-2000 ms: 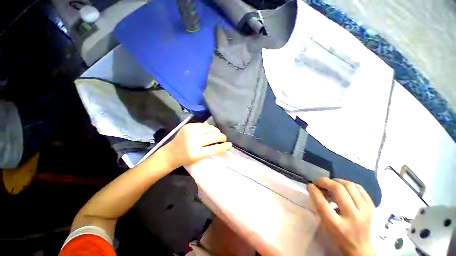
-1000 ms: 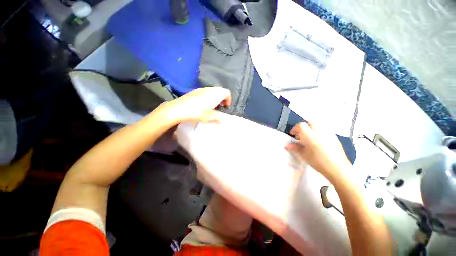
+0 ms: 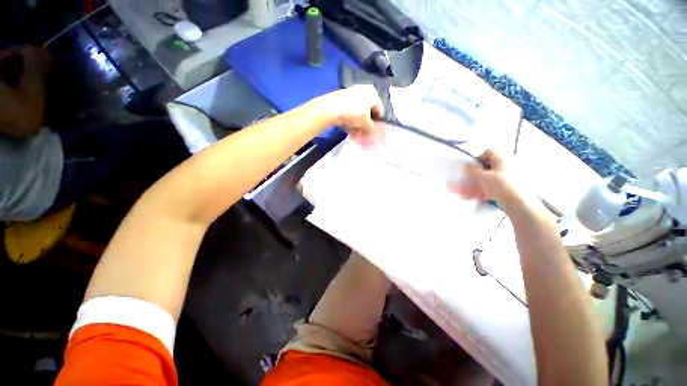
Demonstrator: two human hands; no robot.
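A pinkish-white cloth piece [image 3: 407,154] is stretched between my hands over the white table, with a dark edge along its far side. My left hand [image 3: 360,113] grips its far left corner. My right hand [image 3: 486,179] grips its far right end. Both hands are somewhat blurred. A grey garment panel [image 3: 405,66] shows beyond my left hand; the raised cloth hides the rest. A pale pocket piece [image 3: 454,102] lies behind on the white panel.
The sewing machine head [image 3: 625,219] is at the right. A thread cone [image 3: 313,38] stands on the blue surface [image 3: 264,64]. Fabric shears' handle [image 3: 480,262] shows on the table. Patterned blue cloth [image 3: 527,105] runs along the back. A person [image 3: 34,173] sits at far left.
Both hands have moved away from me and lifted the pinkish-white cloth, which now covers the dark band and most of the grey panel. The view has tilted up, showing more of the machine and the seated person.
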